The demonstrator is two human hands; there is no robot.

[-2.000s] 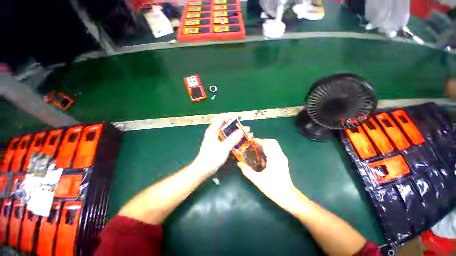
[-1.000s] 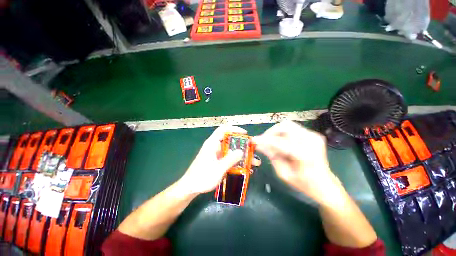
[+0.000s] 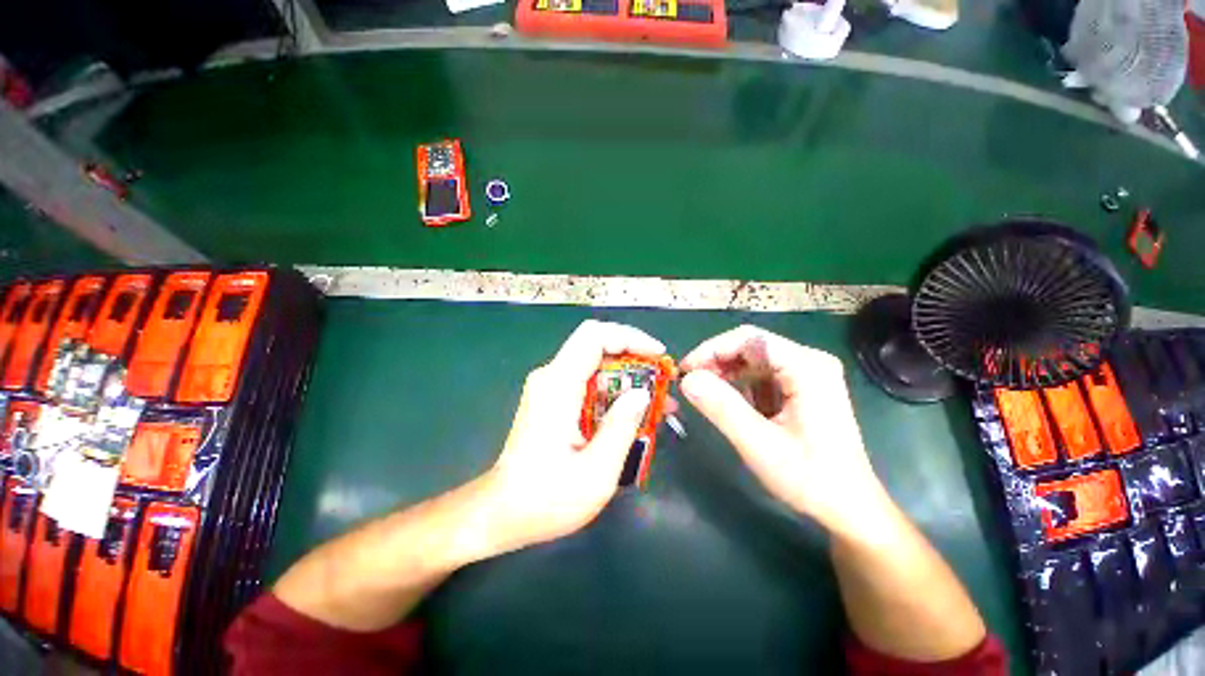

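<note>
My left hand (image 3: 568, 429) holds an orange-rimmed phone unit (image 3: 615, 379) over the green bench, its thumb across the open face. A green-grey circuit board shows at the unit's upper end and a dark screen at its lower end, partly covered by the hand. My right hand (image 3: 780, 409) is at the unit's upper right edge, thumb and forefinger brought together. Something dark and reddish shows inside its curled fingers; I cannot tell what it is. A small pale piece (image 3: 675, 425) shows just right of the unit.
Stacked black trays of orange rear covers (image 3: 161, 337) stand at left, another tray (image 3: 1077, 508) at right. A black fan (image 3: 1018, 310) stands right of my hands. Beyond the pale strip (image 3: 529, 285), the belt carries a phone unit (image 3: 443, 182) and a small ring (image 3: 497, 192).
The held unit is more covered by my left hand and its screen end is less visible. My right hand has turned, fingers curled. The unit on the belt stands further left in view.
</note>
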